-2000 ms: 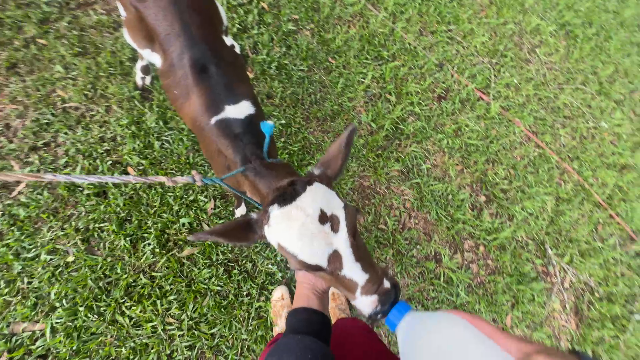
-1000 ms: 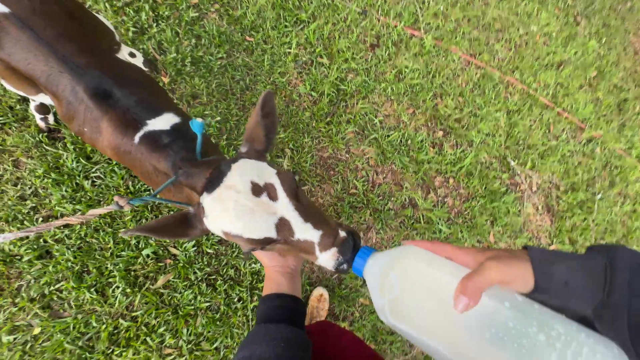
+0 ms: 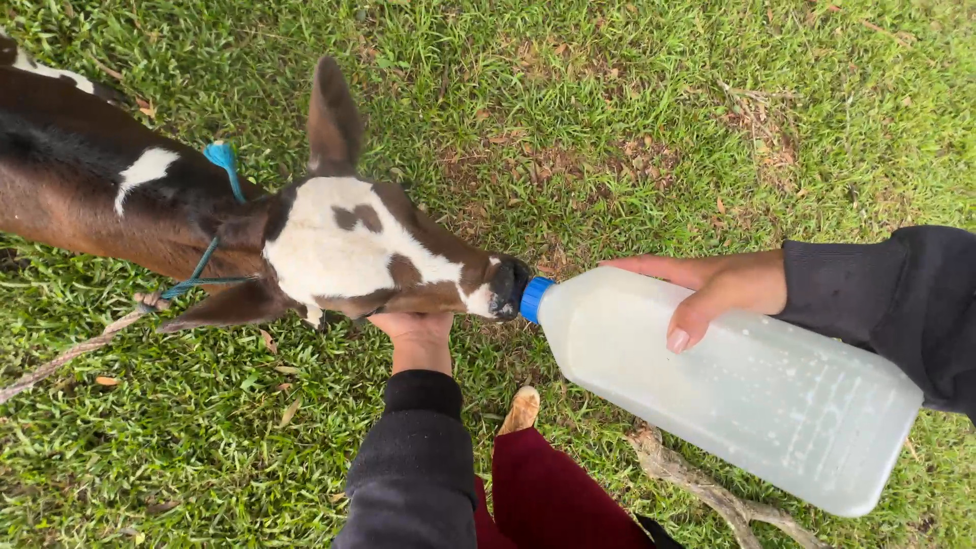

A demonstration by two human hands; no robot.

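A brown, white and black calf (image 3: 335,244) stands at the left with its head stretched to the right. Its muzzle meets the blue cap (image 3: 536,300) of a large translucent plastic bottle (image 3: 732,381) that holds whitish liquid. My right hand (image 3: 705,293) grips the bottle's side, thumb on top, and the bottle tilts slightly. Under the calf's jaw sits my left hand (image 3: 418,328), its fingers hidden beneath the head, so their grip does not show. A blue-green cord (image 3: 202,273) circles the calf's neck and joins a twisted rope (image 3: 84,347).
Grass (image 3: 229,442) with bare soil patches covers the ground. A dry branch (image 3: 698,480) lies below the bottle. My shoe (image 3: 521,409) and dark red trouser leg (image 3: 557,496) show at the bottom. The rope runs off the left edge.
More of the bottle and my right hand has come into view. The calf's head, turned diagonally downward two seconds ago, now points nearly straight right in view. The view has shifted.
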